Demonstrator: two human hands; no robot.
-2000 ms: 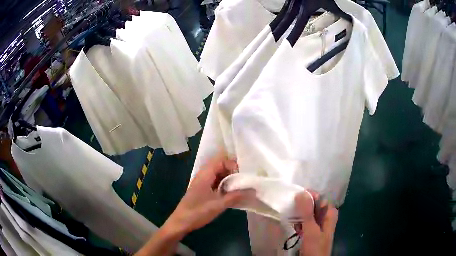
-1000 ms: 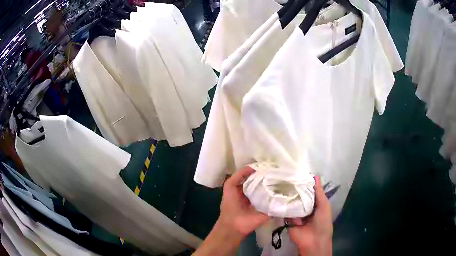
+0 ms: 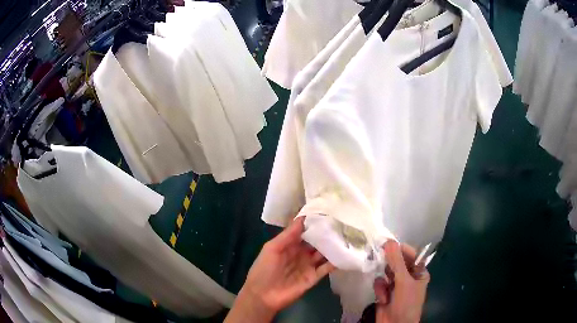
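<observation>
An off-white short-sleeved garment [image 3: 417, 126] hangs in front of me on a black hanger [image 3: 433, 55], with a small dark neck label [image 3: 445, 31] inside its neckline. My left hand [image 3: 278, 268] holds the left edge of its sleeve opening [image 3: 338, 243], which faces me. My right hand [image 3: 402, 277] pinches the right edge of the opening. A small shiny pointed tool [image 3: 426, 254], perhaps thread snips, sticks out of my right hand; its handle is hidden.
More off-white garments hang behind it [image 3: 285, 170]. A row of white garments [image 3: 190, 94] hangs at upper left, another [image 3: 547, 82] at far right. A long white garment [image 3: 101, 221] hangs lower left, above pale blue ones [image 3: 38, 252]. The floor is green with yellow-black tape [image 3: 183, 211].
The sleeve opening has gone from stretched flat, to round between both hands, to tilted down at the right. The black loop below my right hand no longer shows. The pointed tool shows more clearly.
</observation>
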